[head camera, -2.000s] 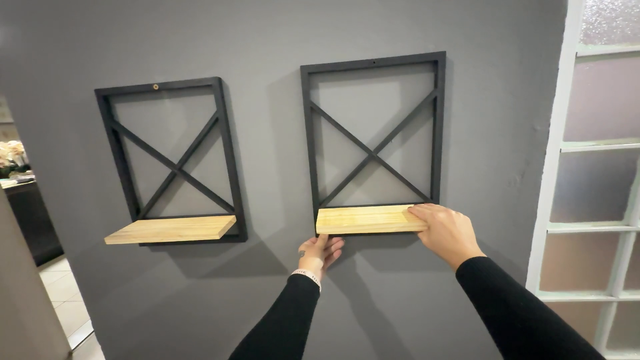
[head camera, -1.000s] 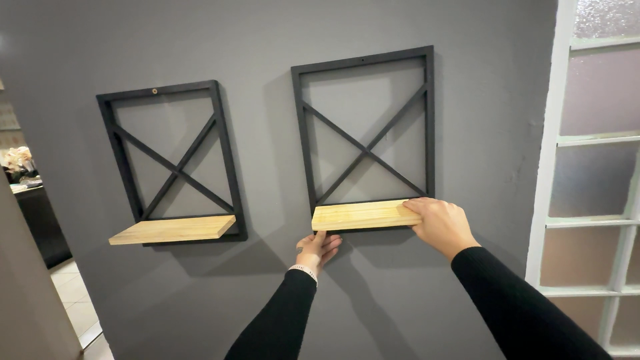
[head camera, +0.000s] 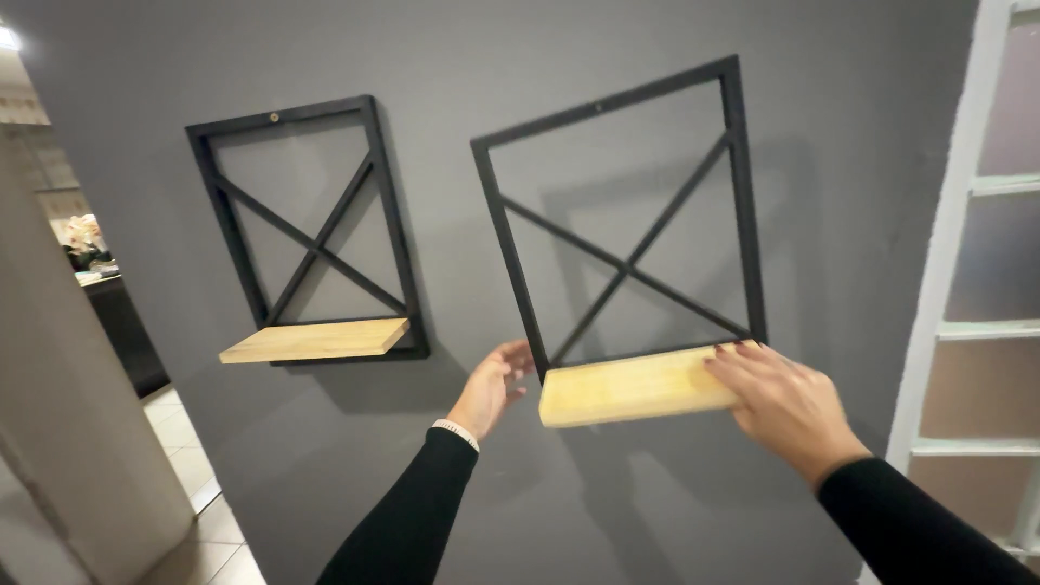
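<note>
A black frame with crossed bars (head camera: 624, 266) and a pale wooden shelf board (head camera: 630, 388) at its foot tilts in front of the grey wall, its shadow offset behind it. My right hand (head camera: 784, 402) grips the board's right end, fingers on top. Beside the frame's lower left corner is my left hand (head camera: 490, 392), fingers apart and partly behind the frame's side; whether it touches is unclear. To the left, a matching black frame (head camera: 315, 244) is on the wall, with its own wooden shelf board (head camera: 317, 340) and a screw (head camera: 274, 117) in its top bar.
A white-framed glazed panel (head camera: 942, 331) with frosted panes borders the wall on the right. At the left lie the wall's edge, a pale pillar (head camera: 77, 349), a tiled floor (head camera: 175, 435) and a dark counter (head camera: 126, 333) with flowers.
The right frame, flush and upright before, now tilts and stands off the wall. My left hand has moved from under the board to the frame's left side. The view has also shifted and tilted.
</note>
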